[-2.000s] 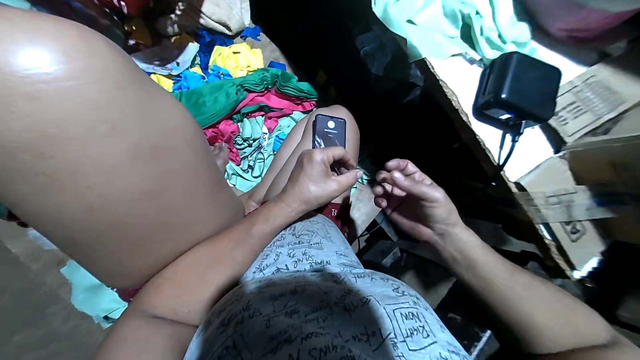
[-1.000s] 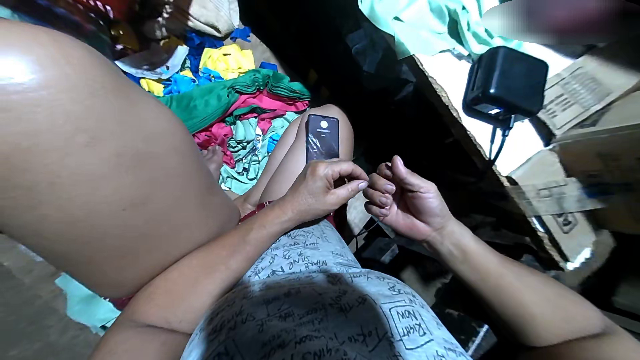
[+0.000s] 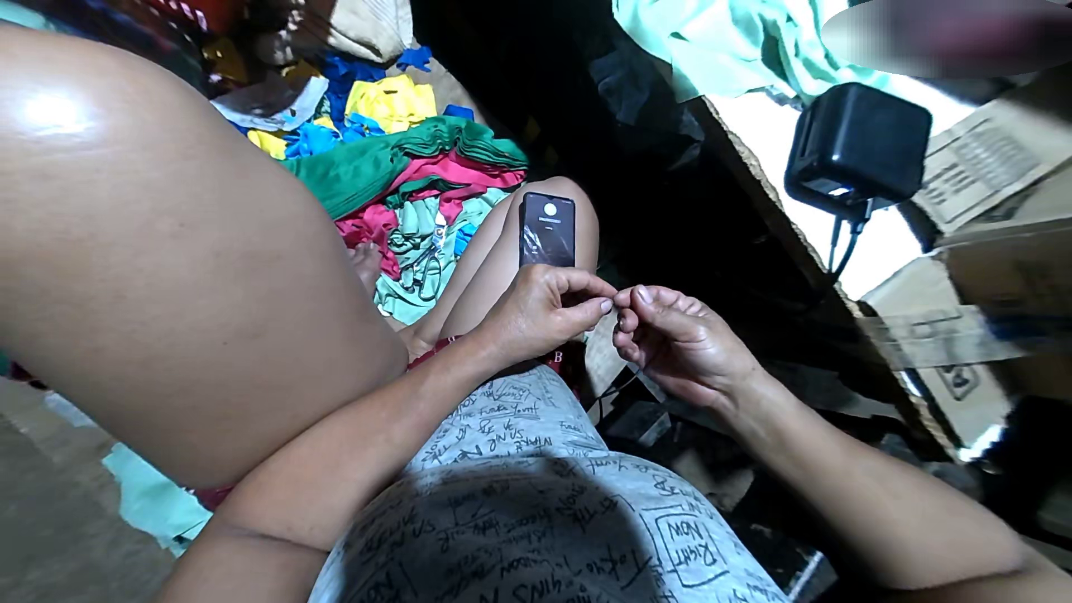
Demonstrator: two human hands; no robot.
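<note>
My left hand (image 3: 548, 314) is in front of my lap, its thumb and index finger nearly pinched together. Close at its right, my right hand (image 3: 682, 343) has its fingers curled and its thumb near the index finger. The fingertips of both hands meet or almost meet; whether something thin lies between them is too small to tell. Just beyond my left hand, a smartphone (image 3: 548, 228) with a lit dark screen rests on my bent leg. A thin dark cable (image 3: 618, 387) shows below my right hand.
Green folded cloth (image 3: 360, 172), pink cloth (image 3: 368, 226), yellow scraps (image 3: 392, 102) and pale green cloth (image 3: 410, 293) lie heaped on the floor. At the right, a black power adapter (image 3: 863, 142) with cables is on a white surface beside cardboard (image 3: 1005, 276). Mint fabric (image 3: 729, 42) lies behind it.
My hands have come closer together since two seconds ago, when a gap showed between their fingertips. The phone stays on my leg.
</note>
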